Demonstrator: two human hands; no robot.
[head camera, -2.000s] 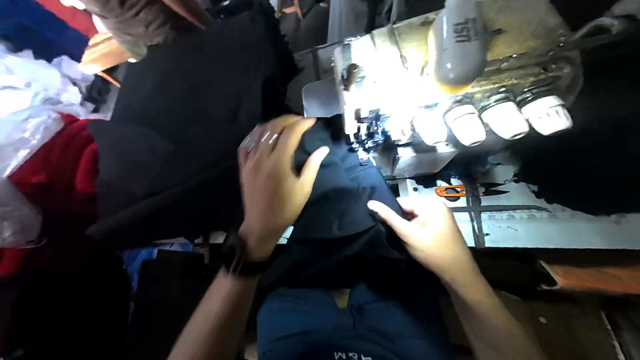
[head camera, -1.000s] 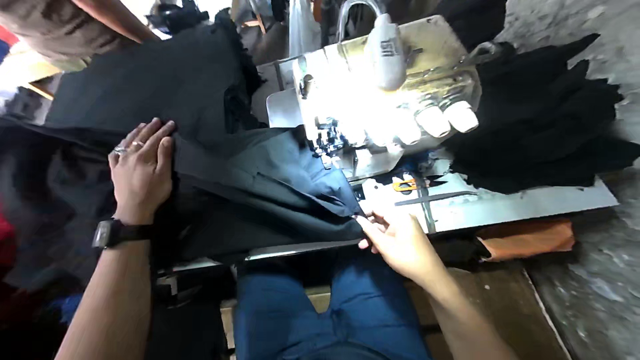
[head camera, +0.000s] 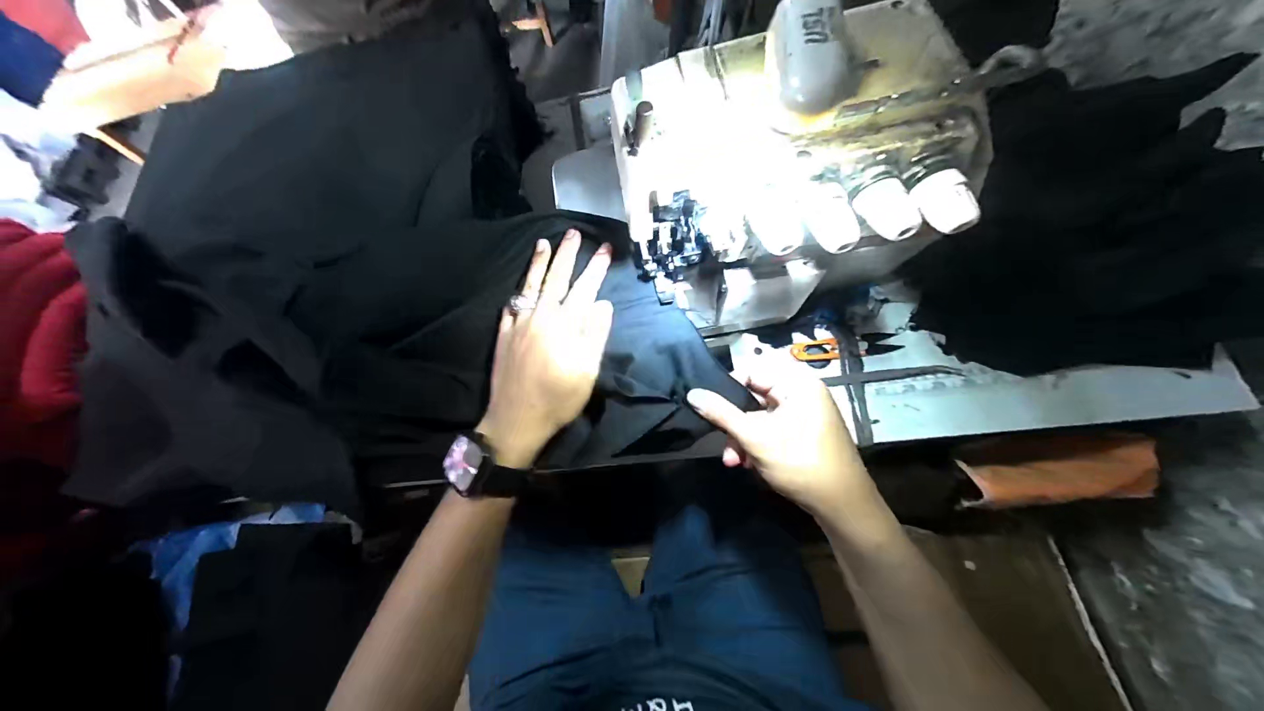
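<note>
Black fabric (head camera: 415, 326) lies across the table, its edge at the needle area of an overlock sewing machine (head camera: 721, 168). My left hand (head camera: 553, 346), wearing a ring and a wristwatch (head camera: 474, 464), rests flat on the fabric just left of the presser area, fingers slightly spread. Between thumb and fingers, my right hand (head camera: 785, 430) pinches the fabric's right end below the machine. Orange-handled thread snips (head camera: 818, 351) lie on the table just beyond the right hand. The machine's glare hides the needle.
A lamp head (head camera: 812, 59) hangs over the machine. More dark fabric (head camera: 1086, 237) is piled at the right, and another pile (head camera: 326, 138) at the back left. Red cloth (head camera: 38, 336) lies at the far left. Orange cloth (head camera: 1066, 469) sits below the table's front edge.
My left hand has moved right across the fabric, from the far left one second ago to beside the machine. The right hand still pinches the fabric's right end.
</note>
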